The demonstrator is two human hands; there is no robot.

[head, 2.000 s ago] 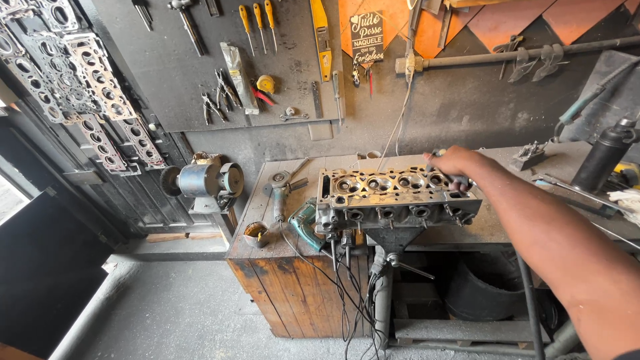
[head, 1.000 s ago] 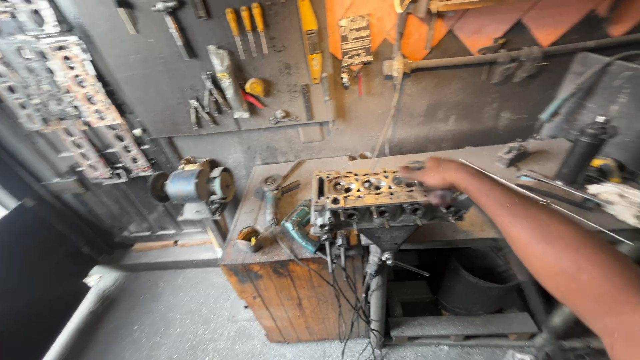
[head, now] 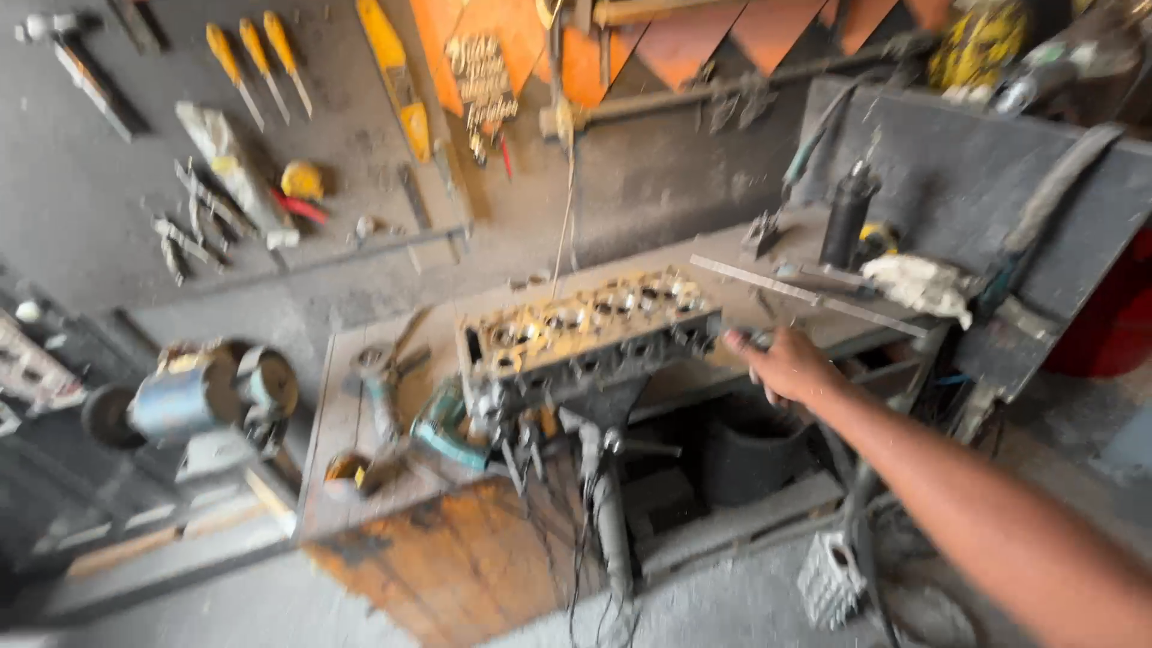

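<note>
My right hand (head: 787,364) reaches in from the right, just off the right end of a metal cylinder head (head: 585,328). Its fingers are curled and blurred; whether it holds or touches something I cannot tell. The cylinder head rests on a metal stand (head: 607,414) at the front of the workbench, its openings facing up. Left of it lie a teal power tool (head: 447,427) and an angle grinder (head: 380,400). My left hand is out of the picture.
A bench grinder (head: 202,396) stands at the left. On the workbench (head: 346,360) are a long metal bar (head: 805,292), a white rag (head: 918,283) and a dark cylinder (head: 848,216). Cables hang below the stand. A finned metal part (head: 830,580) is on the floor. Tools hang on the wall board (head: 342,99).
My right hand has moved from over the top of the cylinder head to beyond its right end, lower down. The view has swung to the right.
</note>
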